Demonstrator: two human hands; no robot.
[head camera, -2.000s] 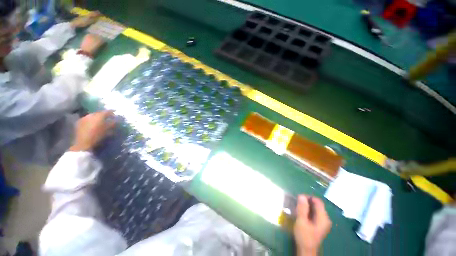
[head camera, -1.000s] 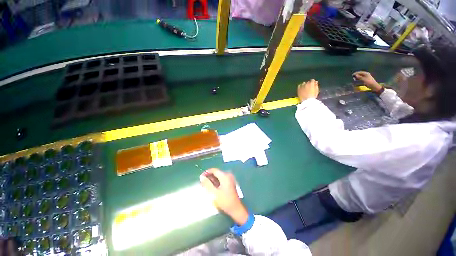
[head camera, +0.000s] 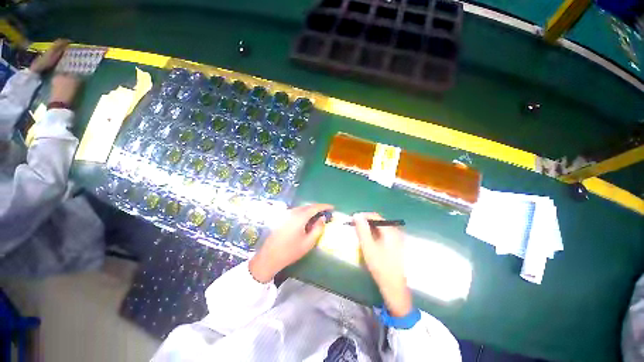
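My left hand (head camera: 288, 240) holds a small dark round module (head camera: 319, 218) in its fingertips, above the left end of the glare-white liner sheet (head camera: 438, 269). My right hand (head camera: 382, 256), with a blue wrist band (head camera: 400, 318), holds dark tweezers (head camera: 385, 223), their tip pointing left towards the module. Tip and module are close; contact cannot be told. Small yellow patches lie on the liner between my hands. The clear blister tray (head camera: 212, 152) with rows of round modules lies to the left, partly washed out by glare.
A banded amber film stack (head camera: 438, 175) and white sheets (head camera: 519, 225) lie beyond the liner. A black compartment tray (head camera: 381, 44) is on the conveyor past the yellow tape (head camera: 424, 136). Pale paper (head camera: 106, 125) and another person's arms (head camera: 44, 150) are left. A dark tray (head camera: 176, 286) sits low.
The view has swung back left. My right hand now meets my left hand over the liner's left end. My left hand, at the view's left edge before, now shows with a module in it.
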